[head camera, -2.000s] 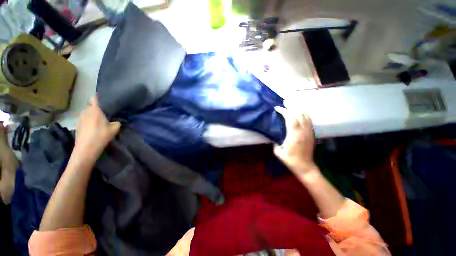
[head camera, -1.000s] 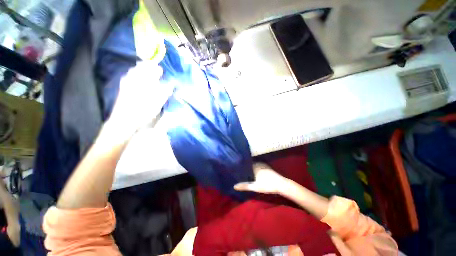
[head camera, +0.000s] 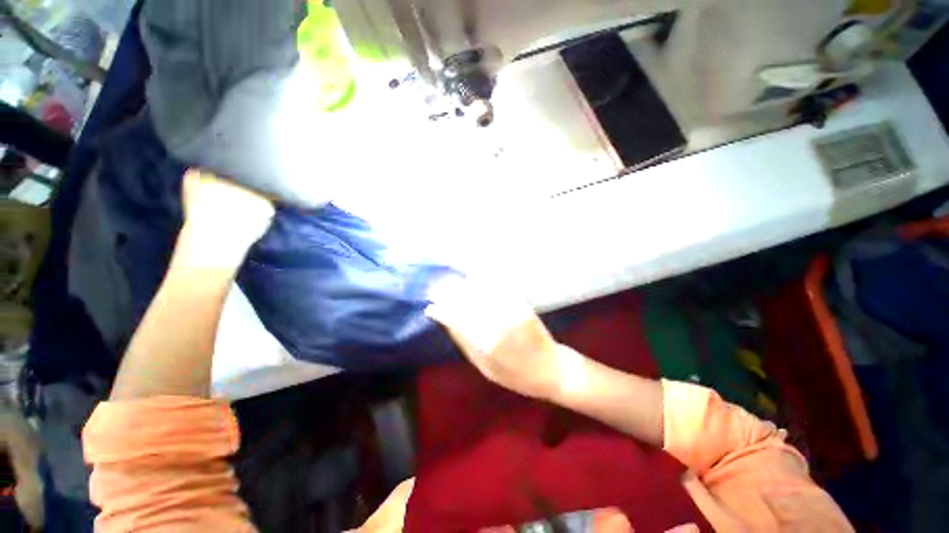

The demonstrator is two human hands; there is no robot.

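A navy and grey garment (head camera: 333, 297) lies over the left part of the white machine table and its front edge, with grey cloth further back on the left. My left hand (head camera: 227, 213) is on the garment where grey and navy parts meet; its fingers are hidden or washed out by glare. My right hand (head camera: 468, 312) holds the navy part at its right end, near the table's front edge. The presser foot area (head camera: 468, 89) of the sewing machine is behind and to the right of the cloth, apart from it.
A smartphone (head camera: 626, 102) lies under the machine arm. A neon green piece (head camera: 327, 57) hangs left of the needle area. The white table (head camera: 645, 234) has a rounded front edge. An orange-red crate (head camera: 841, 359) with dark garments is at right. A person's arm shows at far left.
The garment has moved left, away from the needle area. My left hand has moved left and off the neon green piece's area. My right hand has moved up and left from the lap to the table edge.
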